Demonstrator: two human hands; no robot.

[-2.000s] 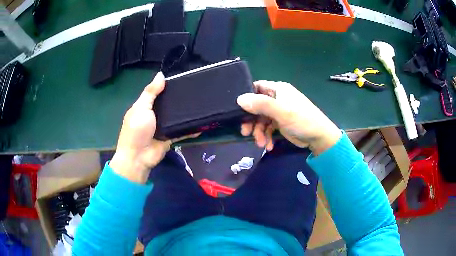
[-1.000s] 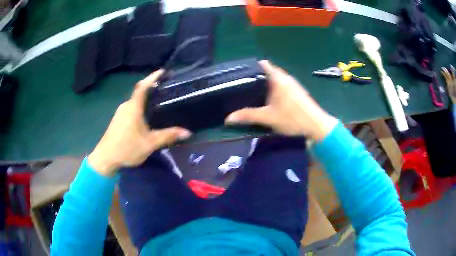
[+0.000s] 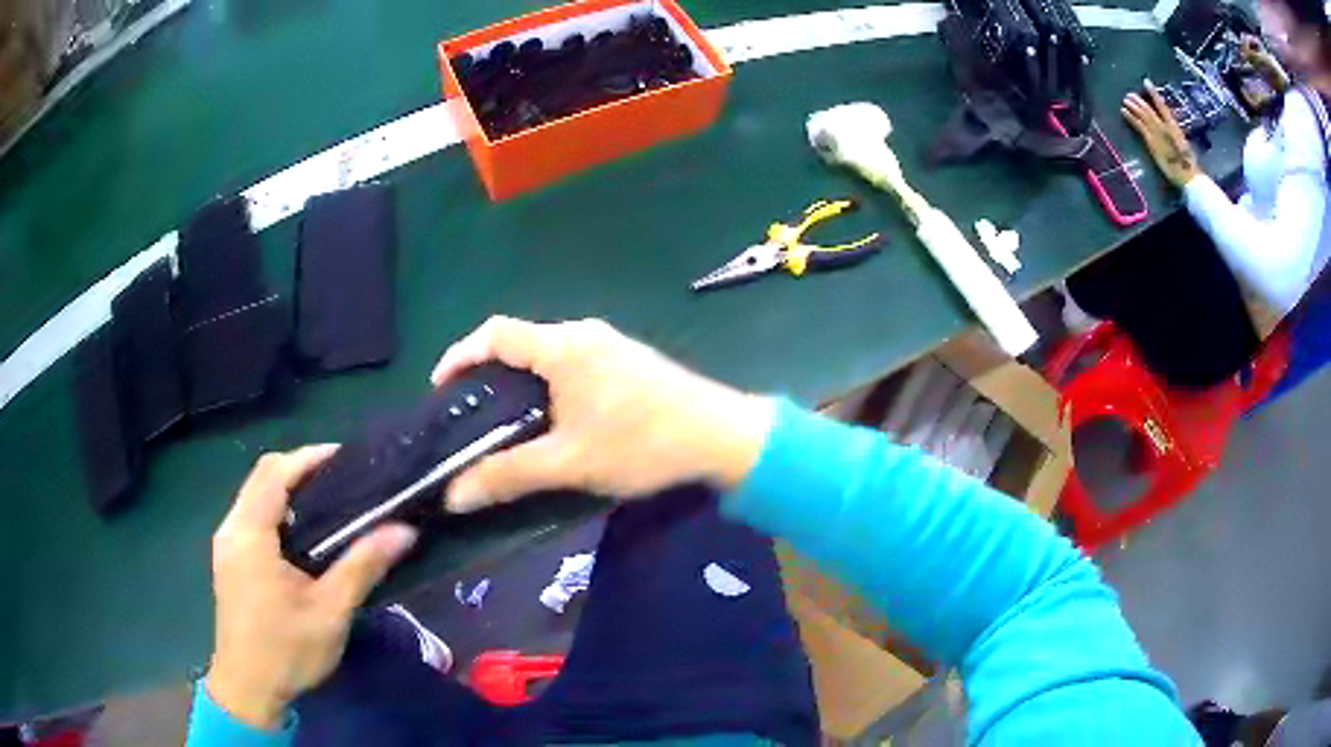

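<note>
A black portable unit [image 3: 415,455] is held low over the near edge of the bench, tilted, with its narrow side up. That side shows a row of small shiny dots and a pale trim line. My left hand [image 3: 292,584] grips its left end, thumb on the near side. My right hand [image 3: 584,416] grips its right end, fingers over the far side and thumb on the near side. The unit's front and back faces are mostly hidden.
Flat black panels [image 3: 346,277] lie at left. An orange box [image 3: 606,129] of small black pieces stands behind. Pliers [image 3: 788,248], a white-headed stick [image 3: 934,234] and black strapped units [image 3: 1022,73] lie right. Another person's hand [image 3: 1163,139] rests at far right. Cartons [image 3: 1007,401] stand below.
The view has swung right, showing more of the orange box and a person. The unit has been turned so its narrow side faces up and slants, its right end higher. Both hands still hold it.
</note>
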